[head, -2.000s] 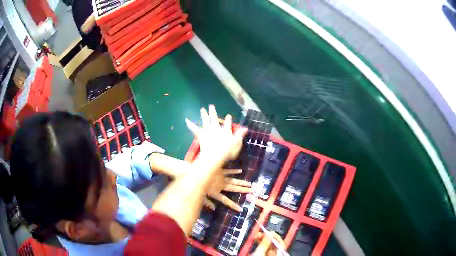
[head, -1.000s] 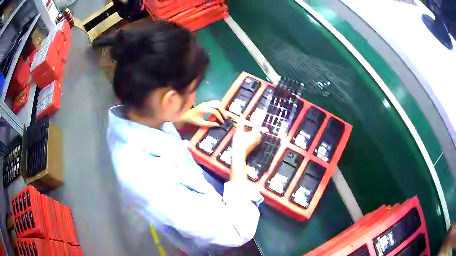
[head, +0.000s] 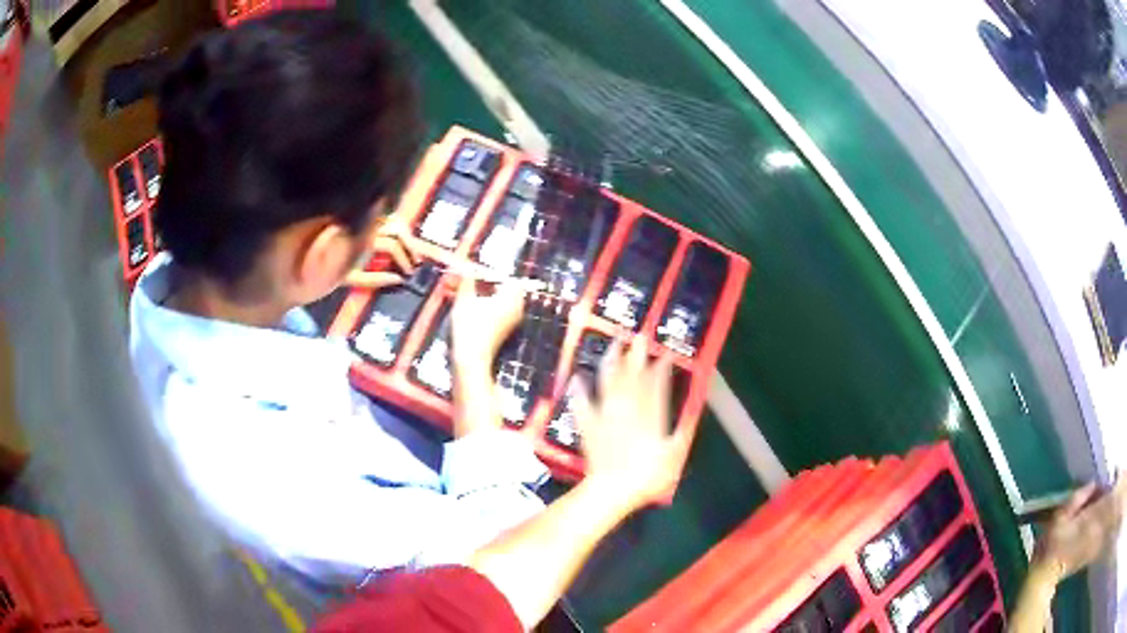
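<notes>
A red tray (head: pixel 729 309) with black phone housings (head: pixel 639 266) lies on the green bench. A dark gridded sheet (head: pixel 562 229) lies across its middle. My left hand (head: pixel 630 414), in a dark red sleeve, is spread over the tray's near right part, fingers apart, covering part of a housing; it holds nothing visible. My right hand (head: pixel 1081 532) is small and blurred at the right edge, by the raised white shelf; whether it grips anything is unclear. A worker in light blue (head: pixel 297 433) has both hands over the tray's left half, with a thin light stick.
A stack of red trays (head: pixel 791 532) with black housings on top stands at the bottom right, beside the worked tray. The raised white shelf (head: pixel 915 87) curves along the right. Crumpled clear film (head: pixel 630 111) lies beyond the tray. Another red tray (head: pixel 120 186) shows behind the worker.
My left hand was over the gridded sheet, left the view, and is now over the tray's near right part. My right hand has come further into view. The view has shifted and the tray stack shows more.
</notes>
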